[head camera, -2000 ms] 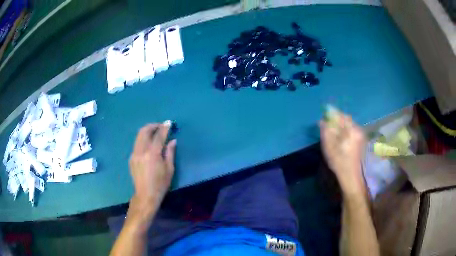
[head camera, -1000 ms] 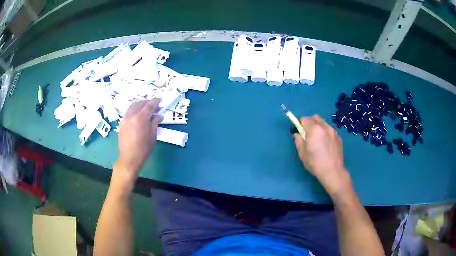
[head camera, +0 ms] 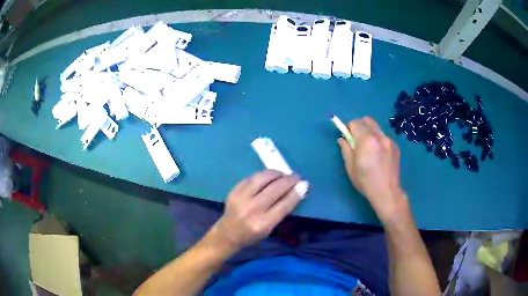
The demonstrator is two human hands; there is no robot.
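My left hand (head camera: 260, 202) holds a white plastic housing (head camera: 271, 155) by its near end, low over the green-blue bench in front of me. Something small and white shows at my left thumb or fingertip; I cannot tell what it is. My right hand (head camera: 373, 159) grips a pale yellow hand tool (head camera: 344, 130), its thin tip pointing up and left. A heap of white housings (head camera: 139, 75) lies at left, with one single housing (head camera: 160, 154) just in front of it. A heap of small black parts (head camera: 434, 115) lies at right.
Fitted housings (head camera: 322, 49) with black ovals stand in a row by the pale metal rail (head camera: 243, 17). A small yellow and dark object (head camera: 37, 94) lies at far left. A cardboard box (head camera: 56, 265) is on the floor at lower left. Yellow scrap (head camera: 493, 254) shows at lower right.
My left hand has moved from the white heap to the near middle with a housing in it. One housing now lies apart from the heap. My right hand still holds the tool in nearly the same place.
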